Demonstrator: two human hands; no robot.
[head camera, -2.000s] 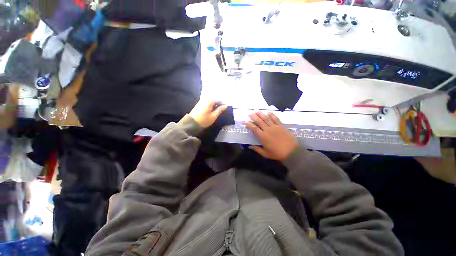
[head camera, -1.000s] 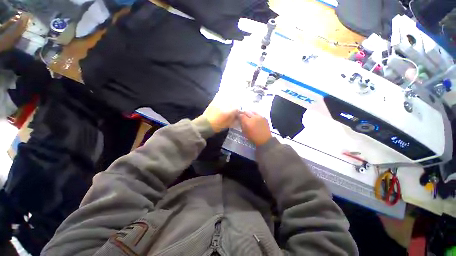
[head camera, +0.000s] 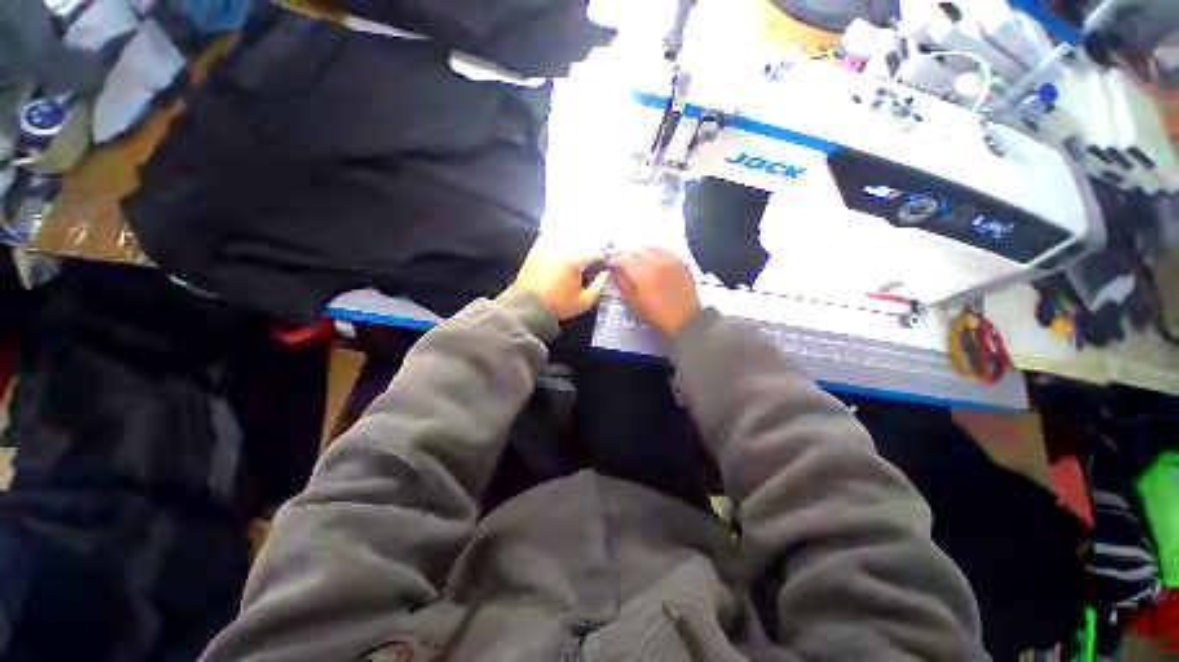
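My left hand (head camera: 559, 285) and my right hand (head camera: 657, 287) meet fingertip to fingertip over the bright front of the bed, below the needle area (head camera: 666, 162). Something tiny and dark shows between the fingertips; it is too small to name. The white sewing machine (head camera: 840, 136) has a blue stripe and a lit control panel. A black pocket-shaped piece (head camera: 727, 233) lies on the bed under the machine arm. Large black garment panels (head camera: 349, 168) lie spread to the left of the bed.
A grey ruler strip (head camera: 802, 347) runs along the front edge. Red-handled snips (head camera: 892, 299) and red and yellow loops (head camera: 977, 347) lie at the right. White and grey scraps (head camera: 136, 80) are at the upper left. Dark cloth (head camera: 116, 453) hangs at the lower left.
The view has turned and shifted. From two seconds ago my hands have come together; the dark cloth then at my left fingers no longer shows there. Since one second ago they stay together.
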